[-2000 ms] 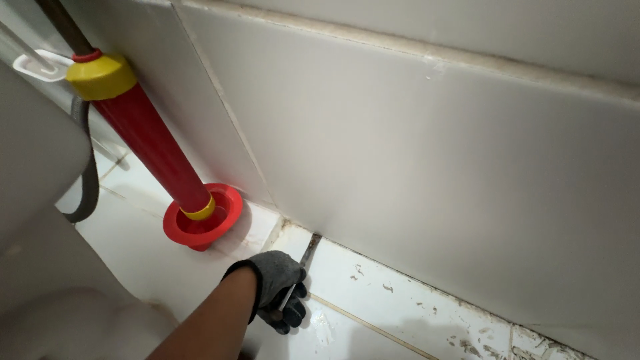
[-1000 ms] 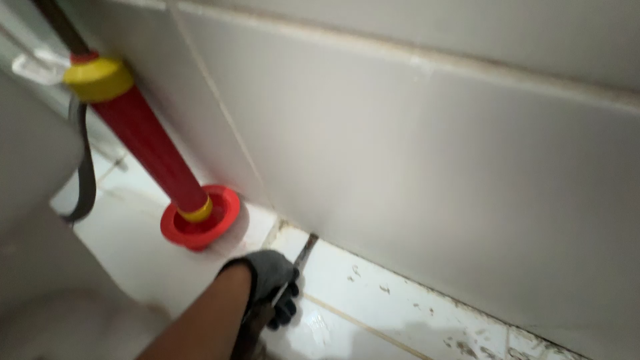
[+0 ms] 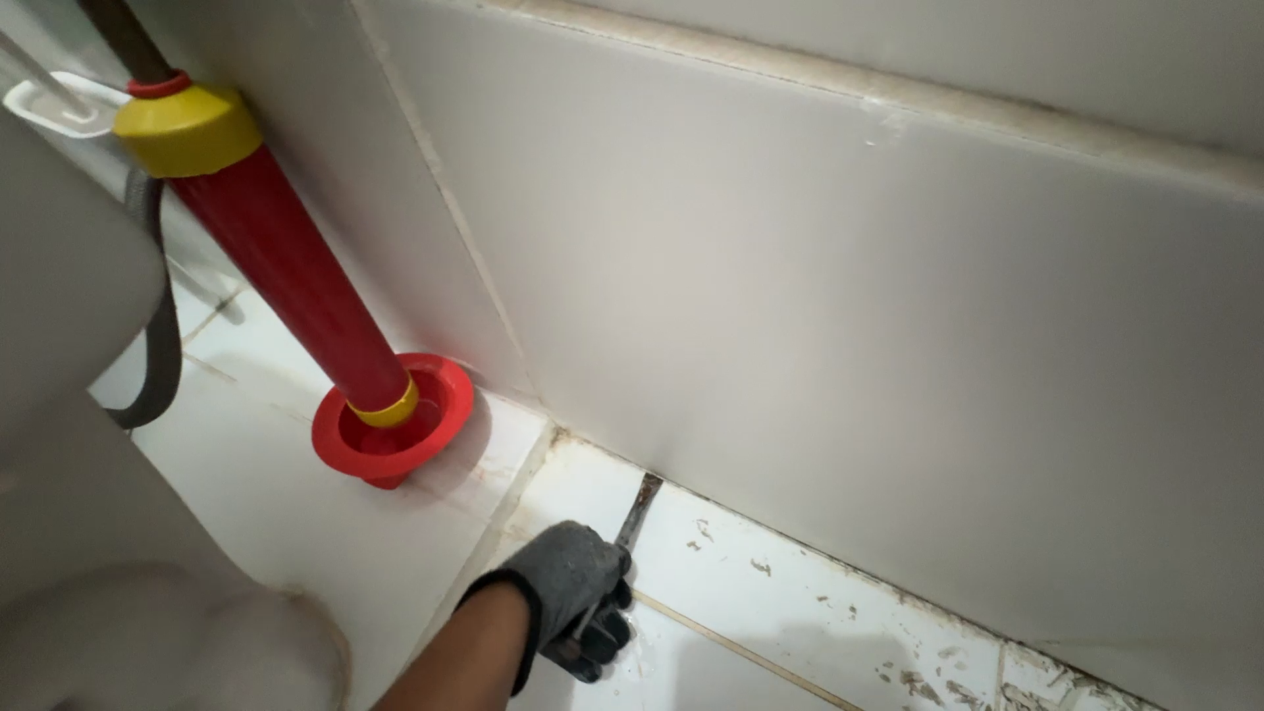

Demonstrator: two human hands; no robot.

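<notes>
My left hand (image 3: 583, 597), in a grey and black work glove, is closed around a narrow metal scraping tool (image 3: 640, 509). Its dark, stained flat tip rests where the white floor tiles meet the wall tile (image 3: 790, 326). The tool's handle is mostly hidden by the glove and fingers. Grey-brown crumbs of loosened residue (image 3: 923, 684) lie along the floor joint (image 3: 849, 568), to the right of the hand. My right hand is out of view.
A red and yellow pump-style plunger (image 3: 286, 267) with a red rubber cup (image 3: 454, 405) leans against the wall at left. Beside it are a white toilet (image 3: 69, 286), a grey flexible hose (image 3: 163, 346) and a white plastic holder (image 3: 59, 104). A raised tile edge (image 3: 484, 543) crosses the floor.
</notes>
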